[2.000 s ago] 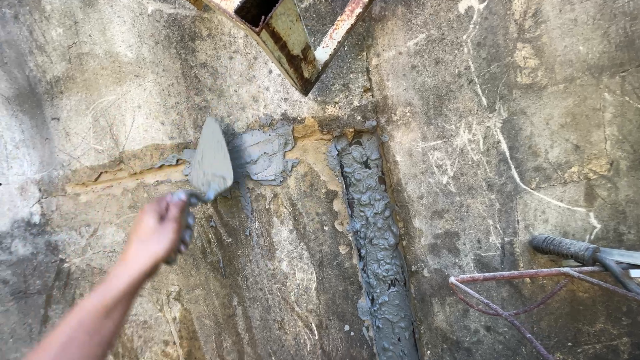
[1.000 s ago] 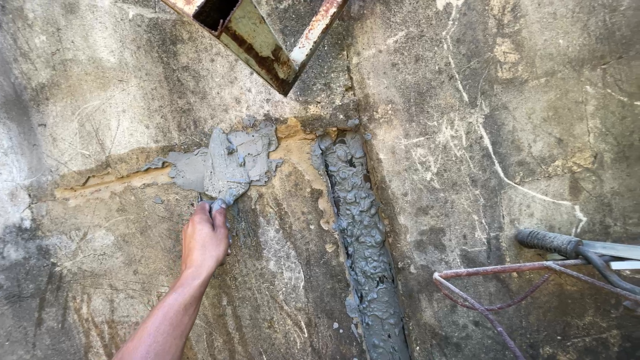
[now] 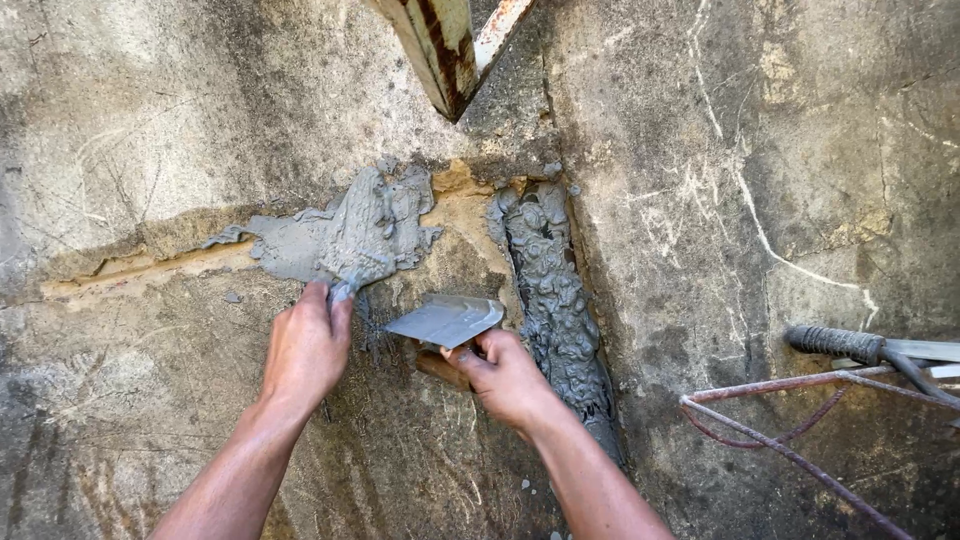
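My left hand (image 3: 307, 345) grips the handle of a pointing trowel (image 3: 360, 232), its blade coated with grey mortar and lying against the mortar patch (image 3: 289, 244) on the stained concrete wall (image 3: 210, 375). The handle is mostly hidden by my fingers. Just right of it and lower, my right hand (image 3: 499, 375) holds a flat metal trowel (image 3: 446, 319) with a brown handle, its blade raised in front of the wall. A groove packed with rough grey mortar (image 3: 555, 300) runs down the wall to the right of both hands. A shallow, sandy-coloured channel (image 3: 165, 266) extends left from the patch.
A rusty, painted metal frame (image 3: 450, 67) juts in at the top, above the patch. At the right are thin rusty metal rods (image 3: 795, 382) and a tool with a cord-wrapped dark handle (image 3: 832, 343). Pale cracks or scratches mark the wall there.
My right hand has come into view with the flat trowel. Between the earliest frame and now, my left hand's trowel moved right onto the patch, and the grey mortar there spread farther left.
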